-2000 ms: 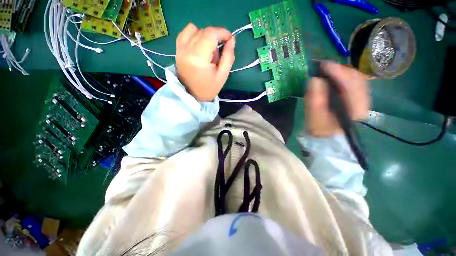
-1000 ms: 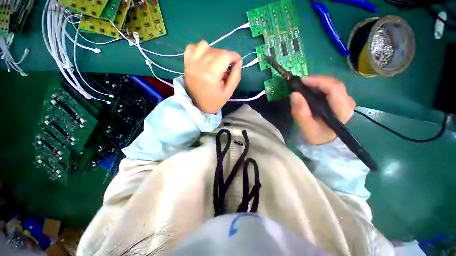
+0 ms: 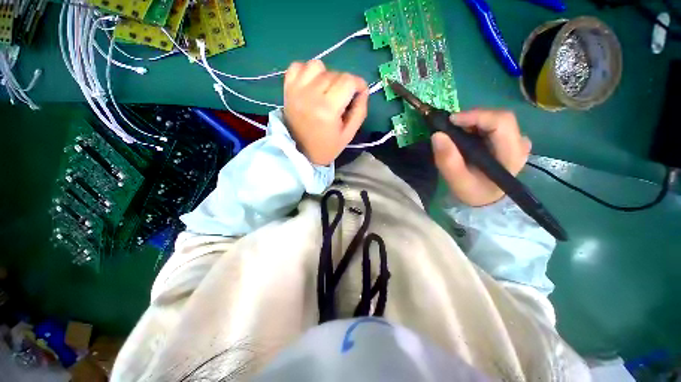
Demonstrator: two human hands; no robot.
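Observation:
A green circuit board (image 3: 422, 71) lies solder side up on the mat near the bench edge, with white lead wires (image 3: 340, 46) at its left notched edge. My right hand (image 3: 482, 153) holds the black soldering iron (image 3: 496, 170) like a pen. Its tip is at the middle tab of the board, beside a white lead. My left hand (image 3: 322, 108) is closed with the fingertips pinched beside that lead, left of the board. Whether it grips the lead or thin solder wire cannot be made out.
Yellow boards (image 3: 213, 30) with a bundle of white leads lie at upper left. Blue-handled cutters (image 3: 494, 36) and a round tub with silvery filling (image 3: 571, 66) are at upper right. Dark green boards (image 3: 93, 186) sit below the bench edge at left. A black cord (image 3: 597, 207) runs right.
The iron, blurred right of the board two seconds ago, moved left onto it. My left hand shifted slightly right and down, now close to the middle tab. The board stays almost in place.

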